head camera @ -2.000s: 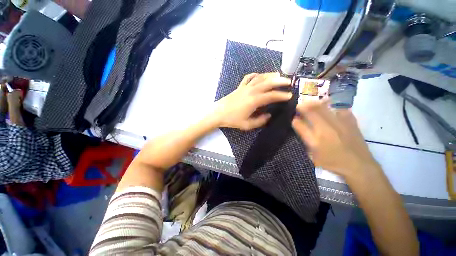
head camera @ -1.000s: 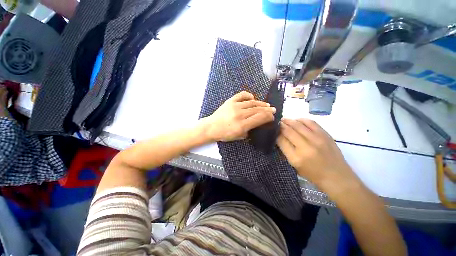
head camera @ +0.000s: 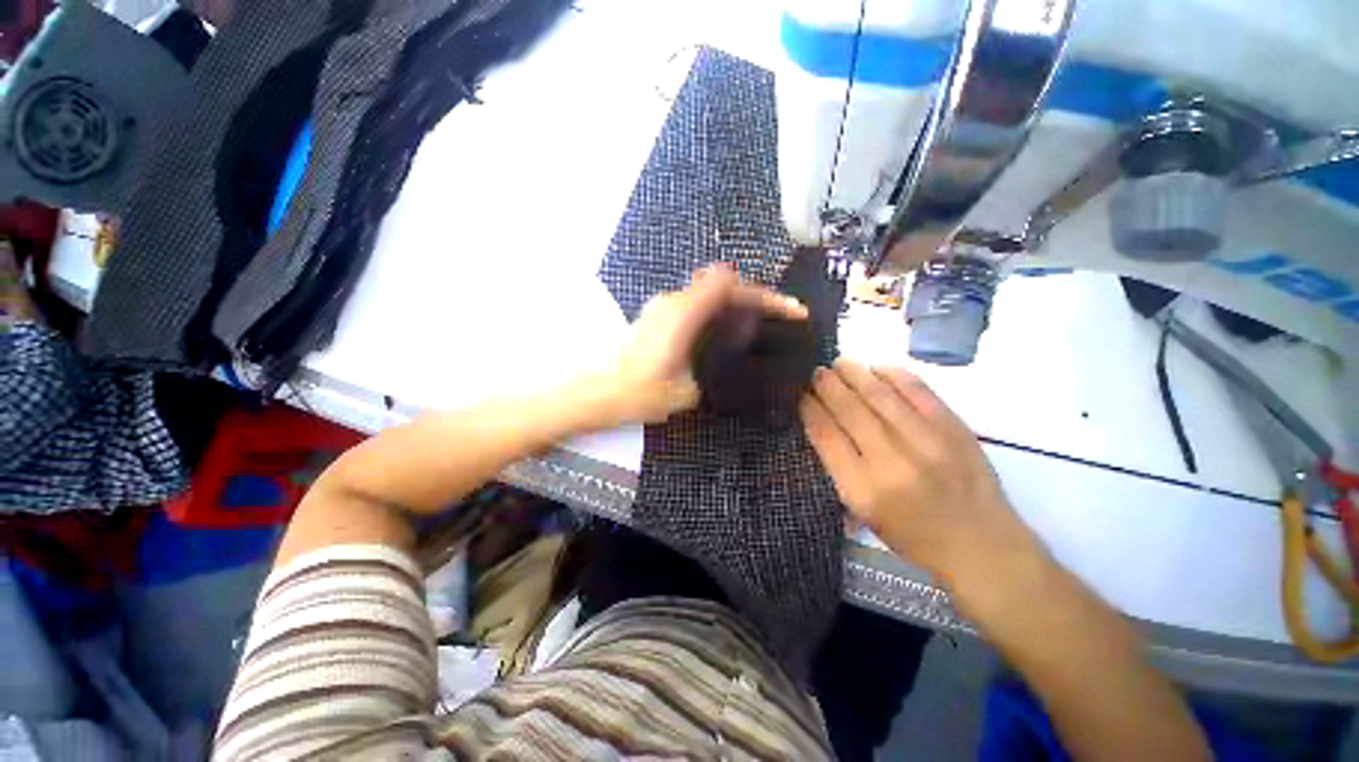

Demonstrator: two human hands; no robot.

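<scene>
A dark checked cut panel (head camera: 730, 484) lies under the sewing machine (head camera: 879, 134) and hangs over the table's front edge. A plain black piece (head camera: 760, 365) lies on it, its upper end at the presser foot (head camera: 839, 238). My left hand (head camera: 686, 335) is on the black piece, thumb and fingers around its left side, slightly blurred. My right hand (head camera: 894, 447) lies with fingertips together on the right edge of the cloth, below the foot. The fingertips' undersides are hidden.
A bundle of dark checked pieces (head camera: 209, 194) lies upper left. Scissors with orange and red handles (head camera: 1297, 566) and a thin dark strip (head camera: 1174, 399) lie right of the machine. Another person's checked sleeve (head camera: 75, 417) and a red stool (head camera: 254, 469) are at the left.
The panel's upper part has moved further up past the foot, and the cloth has turned somewhat. My left hand has curled around the black piece. My right hand stays at the cloth's right edge.
</scene>
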